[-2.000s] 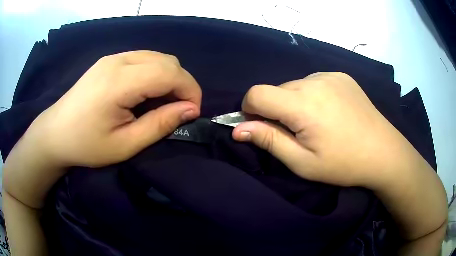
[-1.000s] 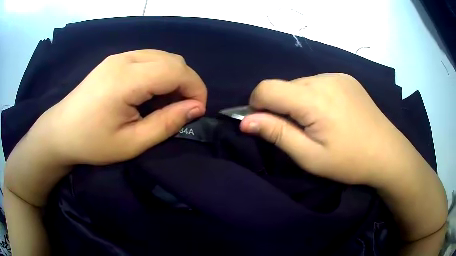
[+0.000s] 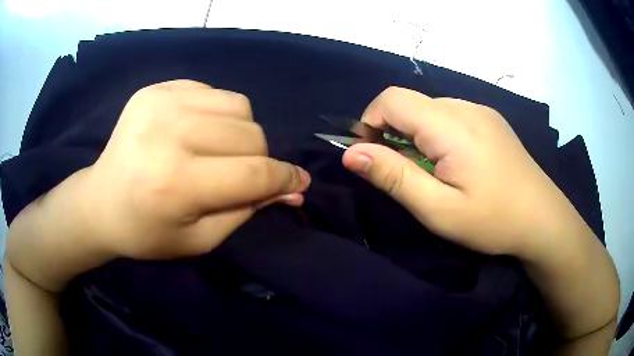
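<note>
A dark jacket or coat [image 3: 306, 76] lies spread in front of me, its broad matte collar band across the top and shinier lining at the lower left. My left hand [image 3: 201, 174] pinches the cloth at the middle, its thumb and finger tips together; the size label does not show. My right hand [image 3: 452, 167] holds the thread snips [image 3: 339, 140], green handle in the palm. The two blades are apart and point left, above the left fingertips and over the matte cloth.
The glossy white table [image 3: 278, 14] shows behind the garment and at both sides, with a thin joint line at the top. Thread ends [image 3: 417, 66] lie near the garment's upper right edge. A dark object [image 3: 612, 35] is at the top right corner.
My left hand has turned over and its fingertips have moved right and down; the label is now out of sight. The snips have risen and opened, showing the green handle.
</note>
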